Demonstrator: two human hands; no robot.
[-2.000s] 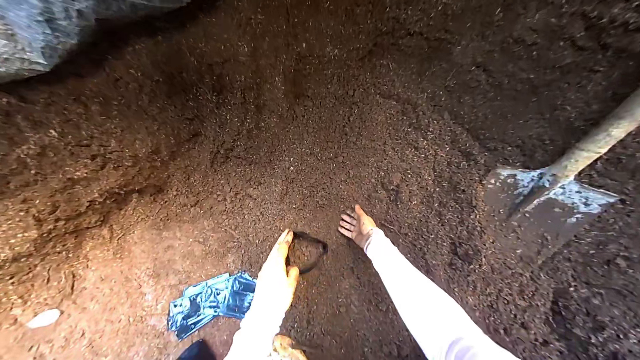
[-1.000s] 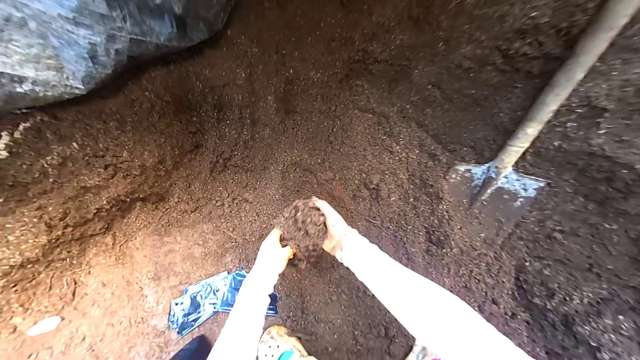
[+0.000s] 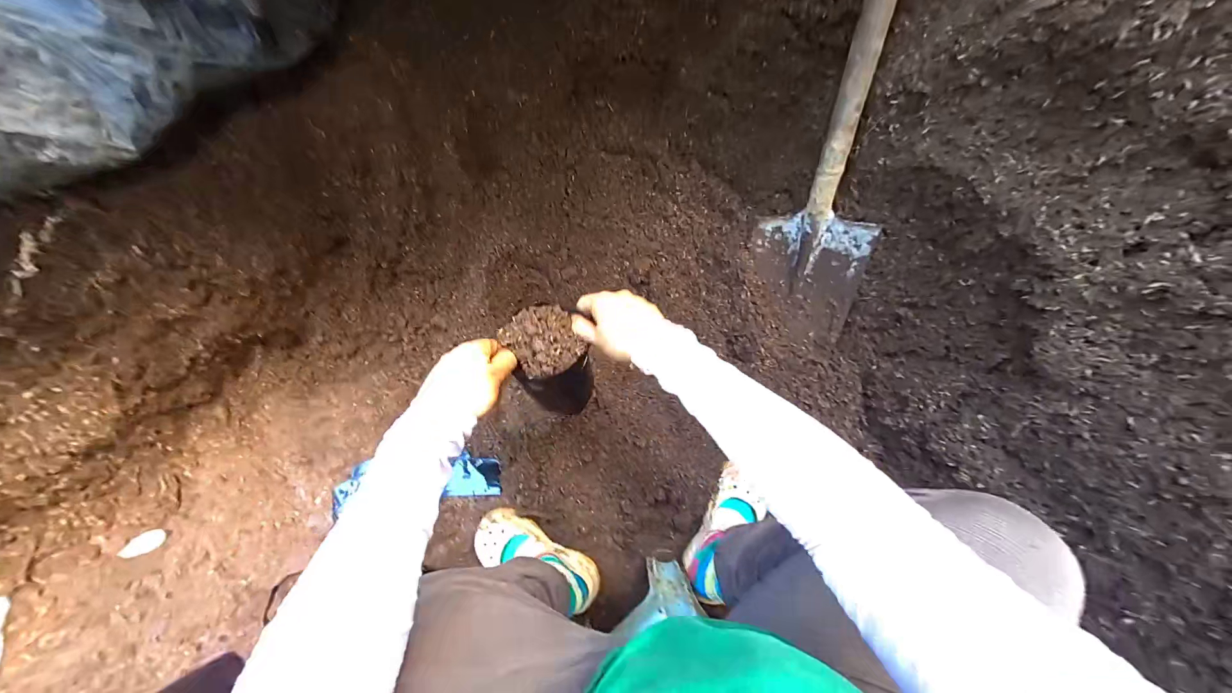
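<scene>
A black plastic nursery bag (image 3: 561, 387), filled to the top with brown soil (image 3: 544, 339), is held upright between my two hands near the middle of the head view. My left hand (image 3: 470, 373) pinches its left rim with thumb and fingers. On the opposite side, my right hand (image 3: 619, 325) grips the right edge of the rim. Loose soil lies all around beneath the bag. Blue printed plastic packets (image 3: 474, 476) lie on the ground below my left hand, partly hidden by my left sleeve.
A shovel (image 3: 818, 245) rests with its blade in the soil at the right, handle pointing up. A large plastic-wrapped bundle (image 3: 87, 91) stands at the upper left. My shoes (image 3: 510, 544) are below the bag. A small white piece (image 3: 143, 544) lies at the lower left.
Two seconds ago the dark bag was by my left hand and my right hand was empty. One second ago both hands held a mound of soil; now both grip the filled bag's rim. The view has shifted.
</scene>
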